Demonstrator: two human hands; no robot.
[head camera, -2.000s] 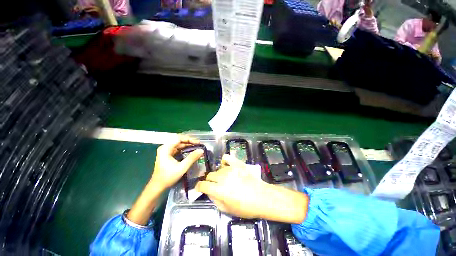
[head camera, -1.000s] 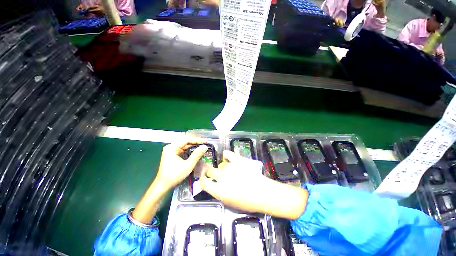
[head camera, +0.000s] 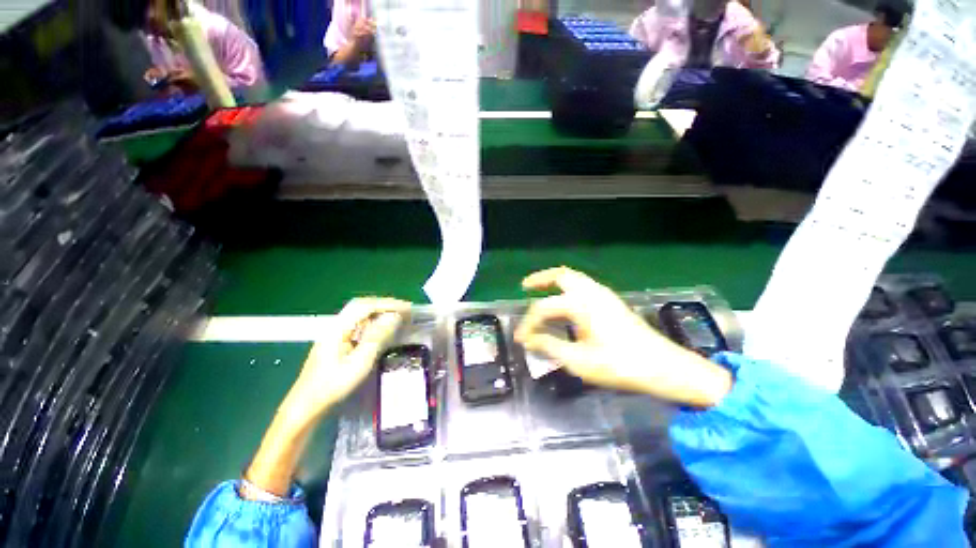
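A clear blister tray (head camera: 476, 428) holds black devices in two rows. The upper-left device (head camera: 405, 398) has a white label in its recess. The device (head camera: 482, 360) to its right shows green circuit. My left hand (head camera: 348, 348) is loosely curled, fingers apart, at the tray's upper-left corner beside the first device; nothing shows in it. My right hand (head camera: 605, 337) is over the third upper pocket, thumb and finger curved together, with a small white label (head camera: 540, 366) at the fingertips. It partly hides the device below. Lower-row devices (head camera: 608, 519) are cut off by the frame.
White label strips hang beyond the tray (head camera: 455, 161) and at right (head camera: 867, 203). Stacked blister trays (head camera: 96, 321) stand at left. Another tray of devices (head camera: 910, 351) lies at right. Across the green line are black bins (head camera: 594, 91) and people in pink.
My right hand has moved right, off the first device, which now shows a white label. My left hand has come off that device to the tray corner. The view has shifted.
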